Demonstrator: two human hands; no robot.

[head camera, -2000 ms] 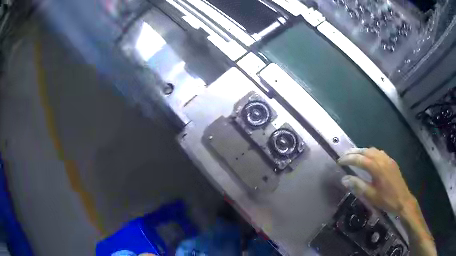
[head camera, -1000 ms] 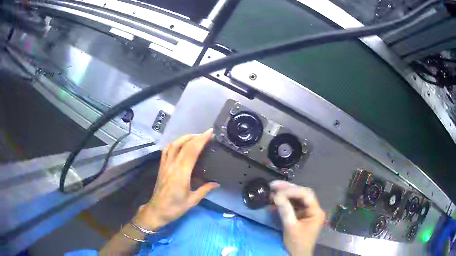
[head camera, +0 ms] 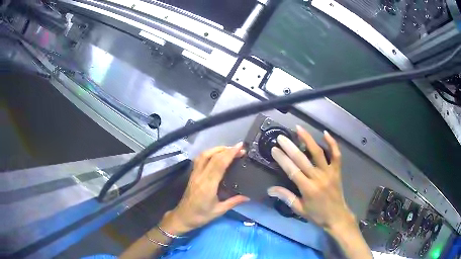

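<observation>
A grey metal carrier (head camera: 255, 146) lies on the silver ledge, with a glossy black round speaker driver (head camera: 269, 135) in its left pocket. My right hand (head camera: 316, 182) lies over the carrier, two pale-covered fingertips on the driver, fingers spread, and hides the right pocket. My left hand (head camera: 204, 184) is at the carrier's left end, fingertips near its edge, thumb and fingers apart, holding nothing. A loose black disc (head camera: 284, 208) lies partly under my right hand on the near side; whether the thumb touches it is unclear.
A thick black cable (head camera: 222, 116) arcs across the view. The green conveyor belt (head camera: 333, 60) runs behind a metal rail (head camera: 349, 132). More carriers with round units (head camera: 394, 210) lie at the lower right. A metal frame bar (head camera: 91, 187) is at the lower left.
My right hand has moved from the loose black disc up onto the carrier's left driver, leaving the disc on the near side. My left hand stays at the carrier's left end. The view has shifted.
</observation>
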